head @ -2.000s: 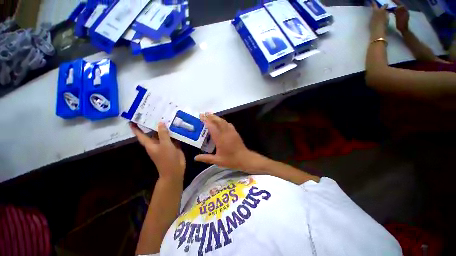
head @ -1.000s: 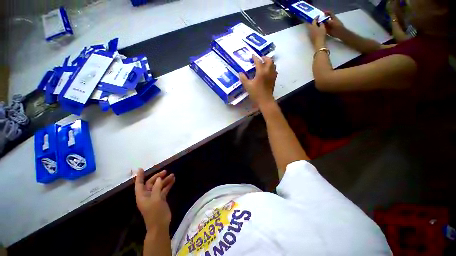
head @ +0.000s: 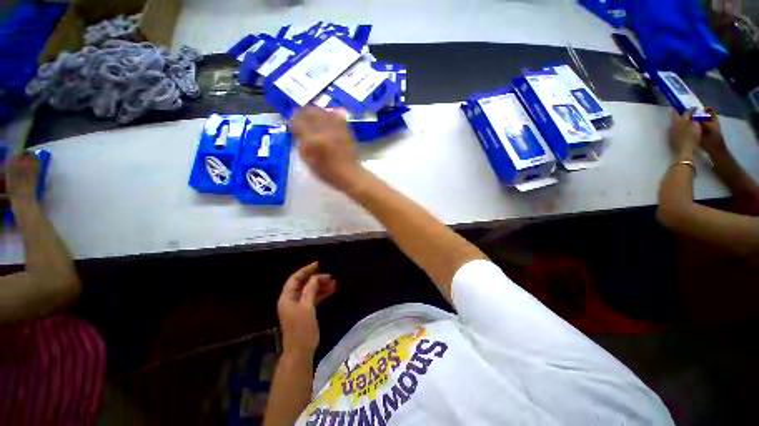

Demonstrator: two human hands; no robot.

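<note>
My right hand [head: 325, 148] is at the near left edge of the fanned pile of flat box blanks [head: 317, 71], over a blank's corner. Its fingertips are blurred, so I cannot tell if they grip a blank. My left hand [head: 301, 304] is over my lap below the table edge, fingers apart and empty. Two blue insert trays [head: 264, 164] lie side by side left of my right hand, each with a white plug and a coiled white cable. Filled retail boxes [head: 510, 137] lie in a group to the right, near-end flaps open.
Tangled grey-white cable bundles [head: 117, 77] lie at far left before a brown carton [head: 158, 18]. A dark conveyor belt [head: 449, 73] runs behind the white tabletop [head: 416, 180]. Another person's arm [head: 44, 250] is at left; a person's hands [head: 697, 133] hold a box at right.
My right hand has left the filled boxes and moved left to the blanks pile. My left hand stays empty over my lap. The view has shifted, showing the left neighbour's arm.
</note>
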